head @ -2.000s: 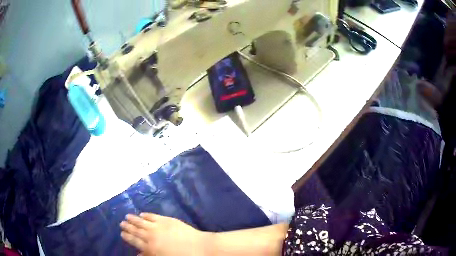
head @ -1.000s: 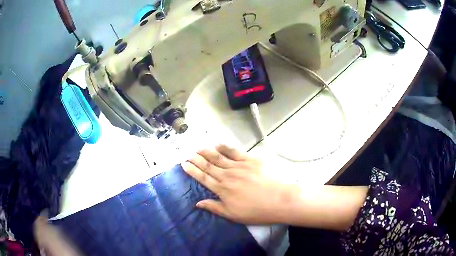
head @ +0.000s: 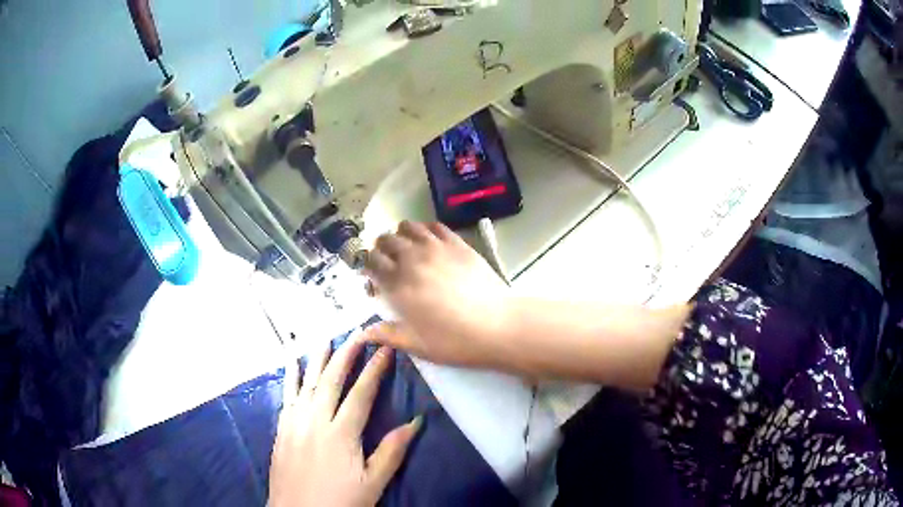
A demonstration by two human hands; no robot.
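Observation:
A navy panel (head: 188, 436) with a thin white edge lies on the white table in front of the machine. My left hand (head: 332, 426) lies flat on it, fingers spread towards the needle area. My right hand (head: 436, 292) is beside the sewing head, fingers curled close to the round knob (head: 347, 238). Its thumb is near the panel's upper corner and my left fingertips. Whether it pinches anything is hidden. The cream sewing machine (head: 416, 84) spans the picture; its presser foot area (head: 315, 269) is brightly lit.
A lit phone (head: 473, 170) with a white cable (head: 639, 203) lies under the machine arm. Black scissors (head: 738, 87) lie at the upper right. A light-blue lamp (head: 158, 226) is left of the head. Dark fabric (head: 74, 267) is heaped at left. More navy panels (head: 807, 297) are at right.
My right hand has moved off the panel, up to the sewing head. My left hand has come in from the lower left edge onto the panel. The camera view has shifted slightly.

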